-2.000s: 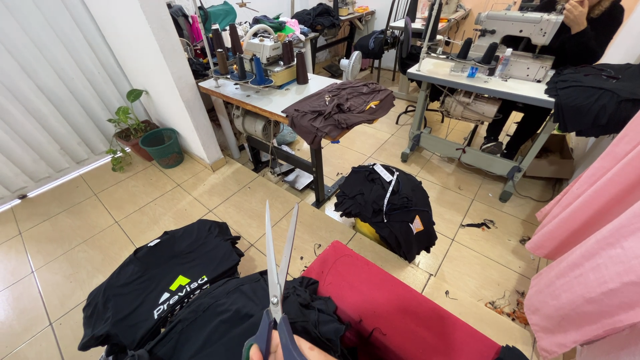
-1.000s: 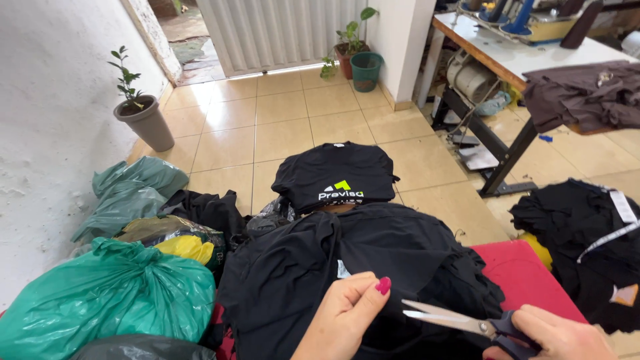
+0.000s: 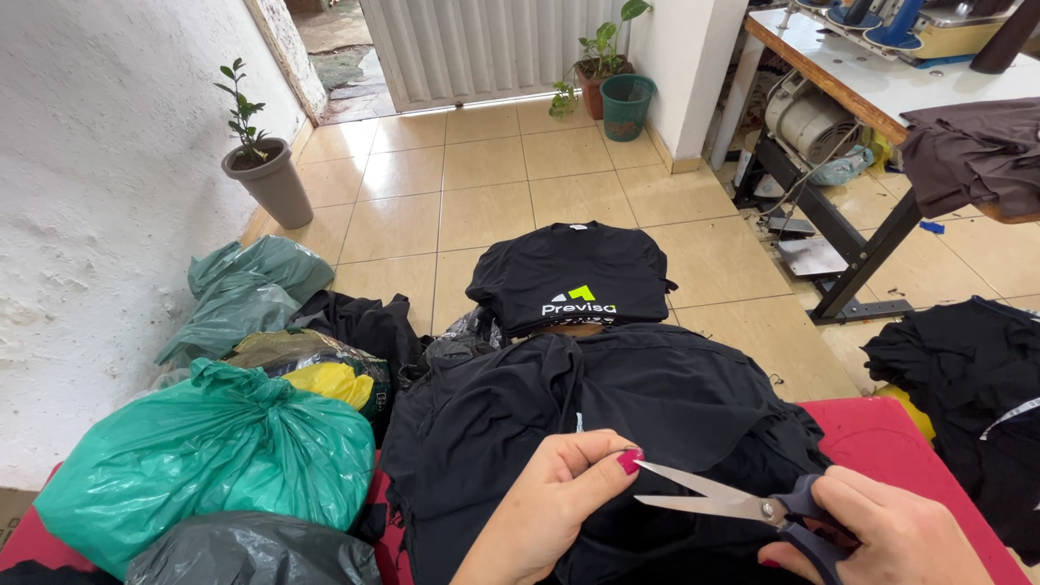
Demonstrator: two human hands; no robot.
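My right hand holds a pair of scissors by its dark handles, the blades apart and pointing left. Close to the upper blade's tip is my left hand, thumb and index finger pinched together; whether something thin is between them I cannot tell. Both hands are above a heap of black garments on a red padded surface. A small pale tag shows on the heap just behind my left hand. Beyond the heap lies a folded stack of black T-shirts with a printed logo.
A green plastic bag and a dark grey bag lie at the left. More black garments are at the right. A worktable with a brown garment stands back right. A potted plant is by the wall.
The view has swung left since the first frame. My left hand has come into view, and since one second ago the scissors' tips have come close to its fingertips.
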